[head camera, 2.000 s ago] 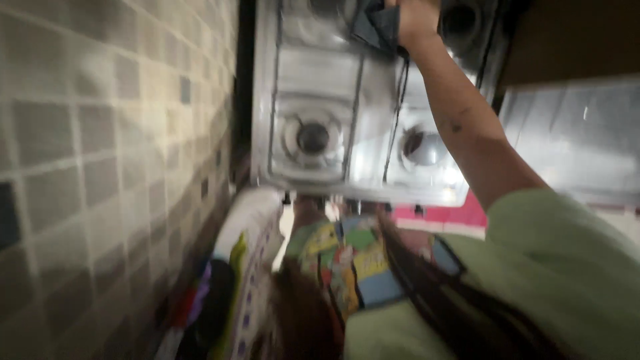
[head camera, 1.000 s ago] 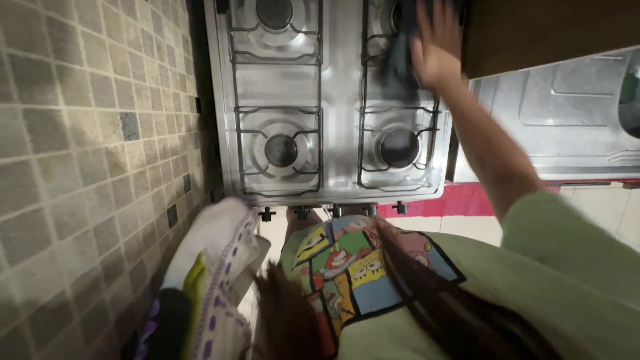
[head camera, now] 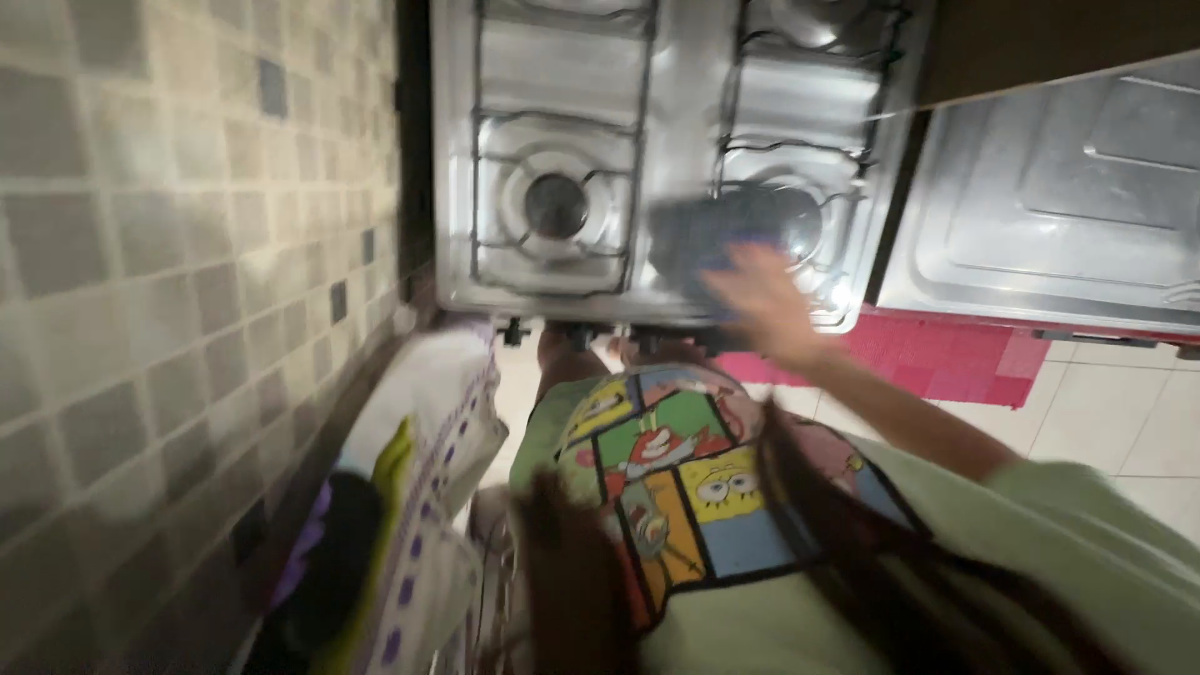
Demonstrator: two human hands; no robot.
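Note:
My right hand (head camera: 764,291) is blurred by motion over the front right corner of a stainless steel gas stove (head camera: 680,122). Under and just ahead of its fingers lies a dark cloth (head camera: 698,239), which partly covers the front right burner and the end of its wire grate. Whether the fingers grip the cloth or press flat on it is too blurred to tell. The front left burner (head camera: 556,206) shows uncovered under its black wire grate. My left hand is out of view.
A tiled wall (head camera: 187,234) runs along the left. A white cloth with purple trim (head camera: 412,394) hangs beside the stove's front left corner. Black knobs (head camera: 514,332) line the stove's front edge. At right are a ribbed steel surface (head camera: 1059,187) and a pink mat (head camera: 937,356) on the floor.
My right hand and the dark cloth have come from the back right of the stove to its front right part. The view has shifted somewhat.

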